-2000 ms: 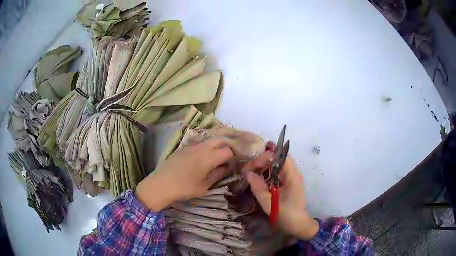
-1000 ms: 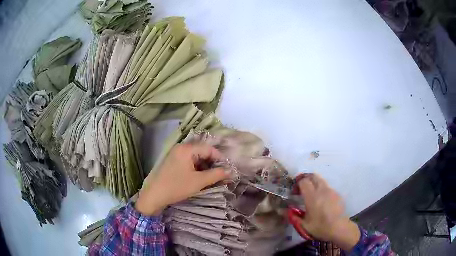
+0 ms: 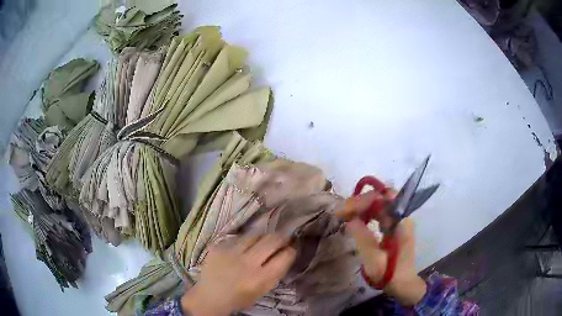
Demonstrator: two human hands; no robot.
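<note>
The working bundle of pinkish-beige and olive cloth pieces lies fanned nearest me. My left hand rests on its layers, fingers bent over the cloth; whether it pinches a layer is blurred. My right hand holds the red-handled scissors, blades apart and pointing up and right, away from the cloth. The right fingertips are at the bundle's right edge. A tie band shows around the bundle left of my left hand.
A large tied olive and beige bundle spreads at the left. Small tied bundles lie at the far left and top left. The white table has a chipped right edge and small lint specks. Dark floor lies beyond.
My left hand has moved down over the bundle, uncovering its pinkish folds and tie. The scissors have swung from pointing left into the cloth to pointing up and right, blades apart.
</note>
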